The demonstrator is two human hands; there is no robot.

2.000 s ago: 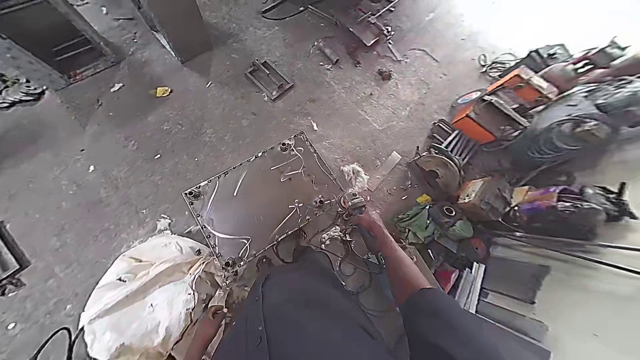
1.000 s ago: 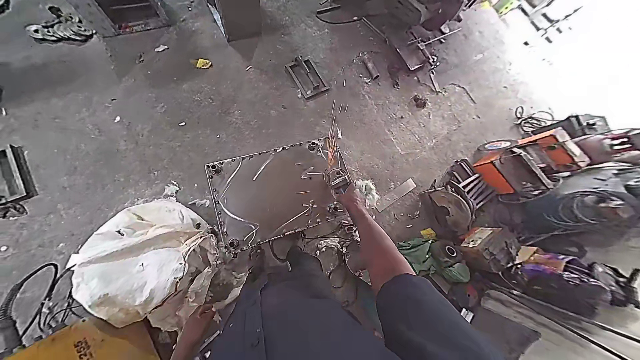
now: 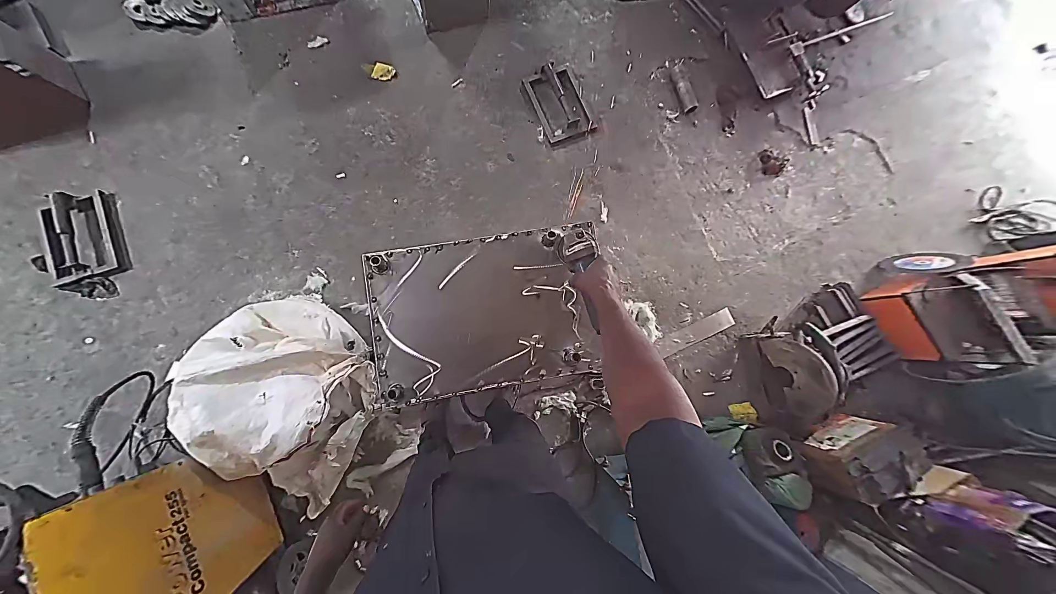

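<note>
A rectangular metal plate (image 3: pixel 462 322) with a riveted-looking rim, a round fitting near each corner and pale strands on its face lies before me. My right hand (image 3: pixel 596 280) grips an angle grinder (image 3: pixel 577 246) at the plate's far right corner, and orange sparks (image 3: pixel 575 194) fly away from it over the floor. My left hand (image 3: pixel 342 520) is low at the left, below a white sack (image 3: pixel 264 379) that touches the plate's left side; its fingers are blurred and whether it holds anything is unclear.
A yellow welding machine (image 3: pixel 157 528) with cables stands at lower left. Rectangular metal frames (image 3: pixel 559 106) lie ahead and at far left. At right are a flat strip (image 3: pixel 697 332), a metal drum (image 3: pixel 784 379), an orange machine (image 3: pixel 907 313) and boxes. Metal scrap lies at upper right.
The view has shifted to the left, bringing in more of the yellow machine. My right hand with the grinder has moved from the plate's near right corner to its far right corner, where sparks have appeared.
</note>
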